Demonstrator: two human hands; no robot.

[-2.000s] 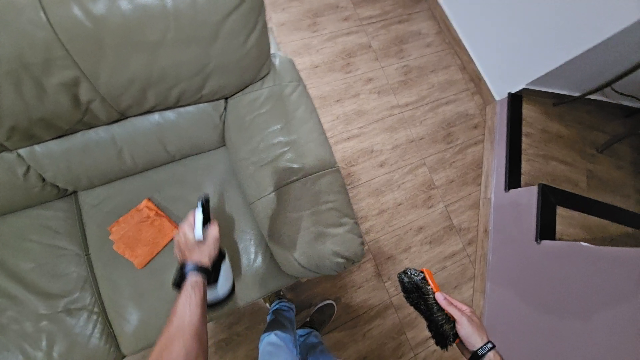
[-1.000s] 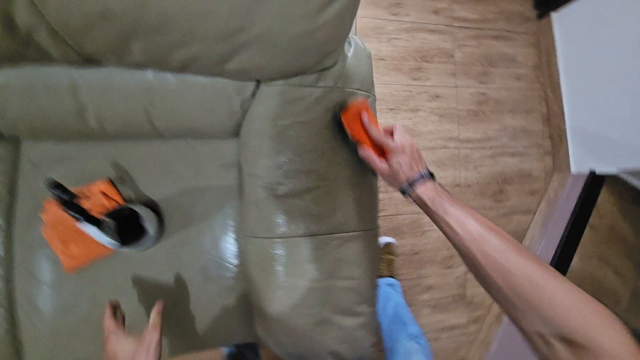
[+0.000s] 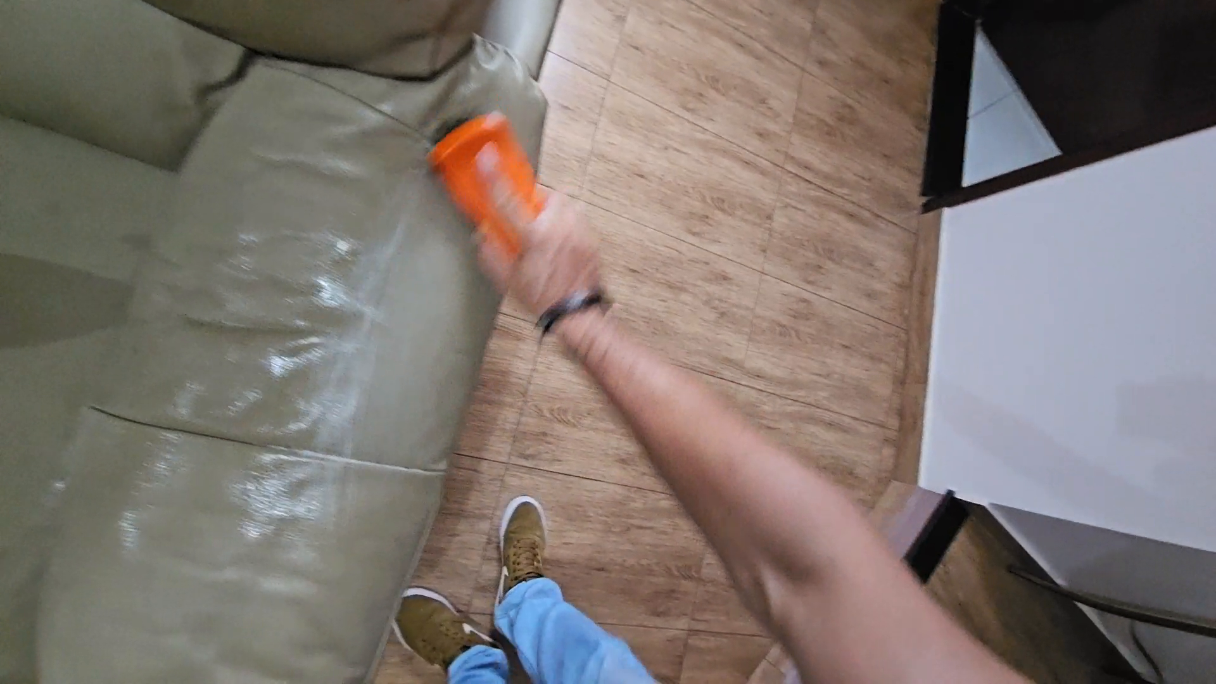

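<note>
My right hand (image 3: 546, 249), with a dark band at the wrist, grips an orange-backed brush (image 3: 486, 176). The brush lies bristle side down against the outer top edge of the leather sofa's armrest (image 3: 313, 285), near the backrest; its dark bristles show only a little at the far end, and the hand and brush are blurred. Wet-looking, shiny streaks cover the top of the armrest. My left hand is out of view.
The sofa seat (image 3: 57, 313) is at the left, below the backrest (image 3: 351, 28). Wood-look floor tiles (image 3: 693, 209) run beside the sofa, with my shoes (image 3: 522, 537) close to it. A white wall panel (image 3: 1073, 351) and dark-framed openings stand at the right.
The view has shifted toward the armrest's outer side. My left hand, over the seat a second ago, has left view, as have the orange cloth and bottle. The brush came onto the armrest after the oldest frame.
</note>
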